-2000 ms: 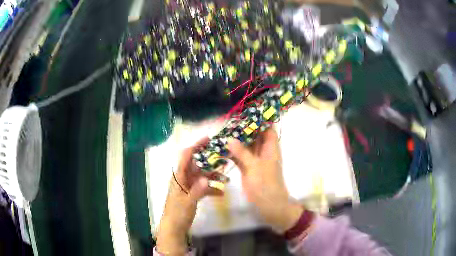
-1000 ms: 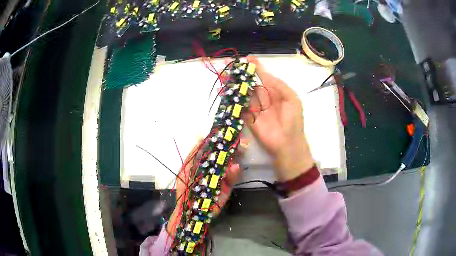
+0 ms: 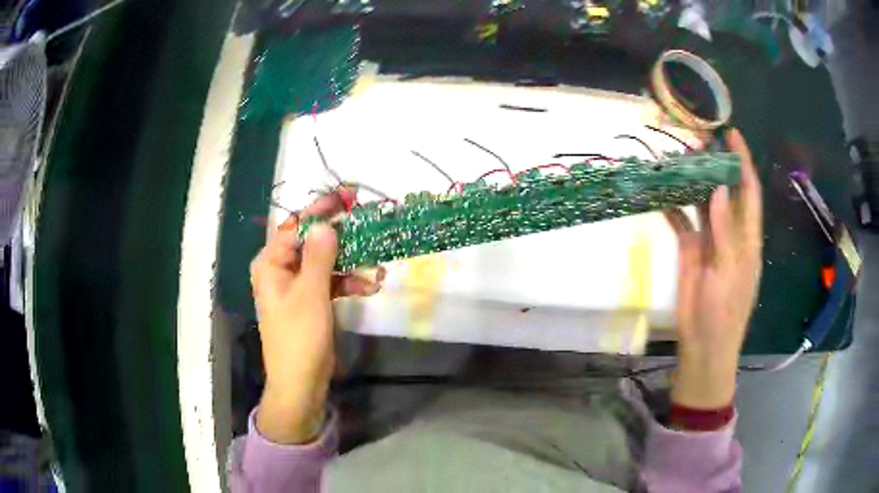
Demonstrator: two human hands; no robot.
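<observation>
A long PCB strip (image 3: 520, 207) is held above the white work pad (image 3: 569, 289), with its green solder side showing. It slants slightly, its right end higher in the picture. Black and red lead wires stick out along its far edge. My left hand (image 3: 299, 279) grips the strip's left end, thumb on the green side. My right hand (image 3: 718, 250) holds the right end, with fingers on both sides of it. Both hands are bare. The far side of the strip is hidden.
A masking tape roll (image 3: 692, 91) lies at the pad's upper right corner. The glue gun (image 3: 831, 289) lies on the right of the green mat. A green patch (image 3: 304, 77) is at the upper left. Loose PCBs (image 3: 598, 14) show at the top edge.
The strip has turned from nearly upright in the picture, yellow blocks showing, to nearly level, green side showing. My hands have moved apart to its two ends.
</observation>
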